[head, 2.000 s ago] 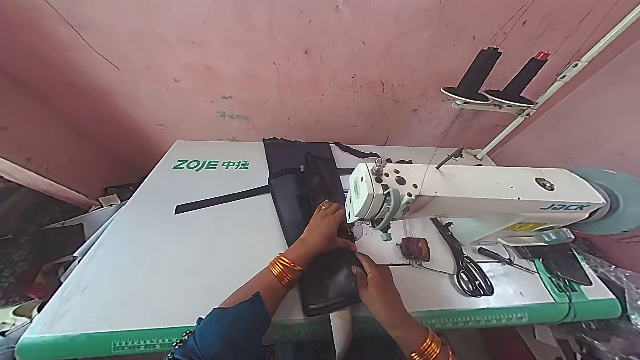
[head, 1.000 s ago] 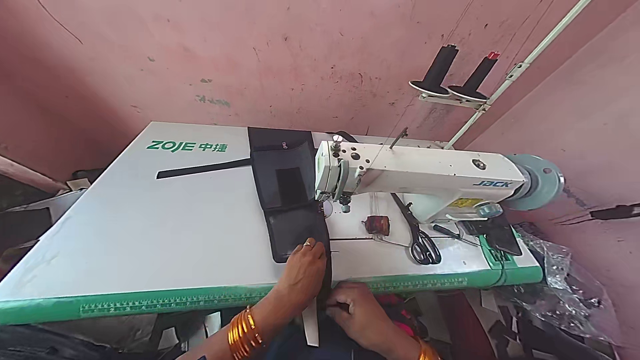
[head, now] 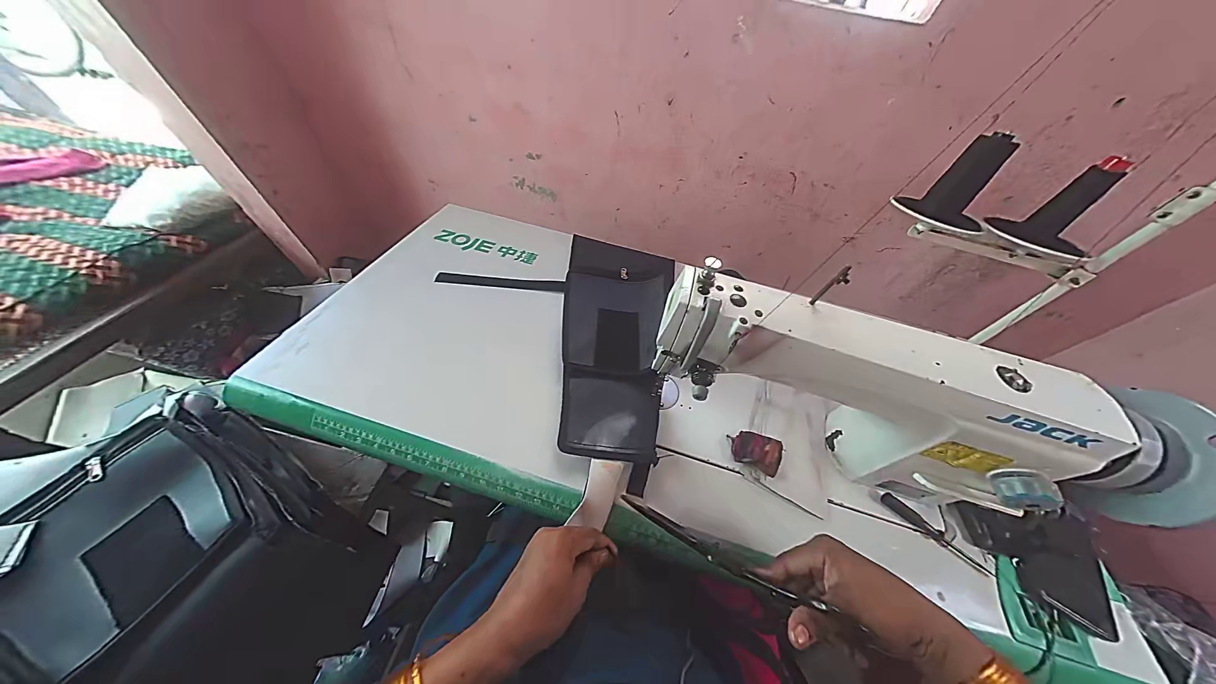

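A black fabric piece (head: pixel 608 408) with a dark square patch lies on the white sewing table, its right edge beside the head of a white sewing machine (head: pixel 912 370). From its near end a pale strip (head: pixel 600 494) hangs over the table's green edge. My left hand (head: pixel 556 579) pinches the lower end of that strip. My right hand (head: pixel 855 594) holds black-handled scissors (head: pixel 703 546), their blades pointing left toward the strip. A black strap (head: pixel 499 281) extends left from the fabric. Whether the blades touch the strip I cannot tell.
A small dark red object (head: pixel 757 453) lies by the machine. A thin tool (head: pixel 936 532) and a black flat item (head: pixel 1064 570) are at the right. Black thread cones (head: pixel 959 180) stand on a rack. Black bag pieces (head: pixel 142 541) are piled at the lower left.
The scissors, lying on the table right of the machine head before, are now in my right hand. My left hand has moved from the black fabric to the pale strip. The view has shifted.
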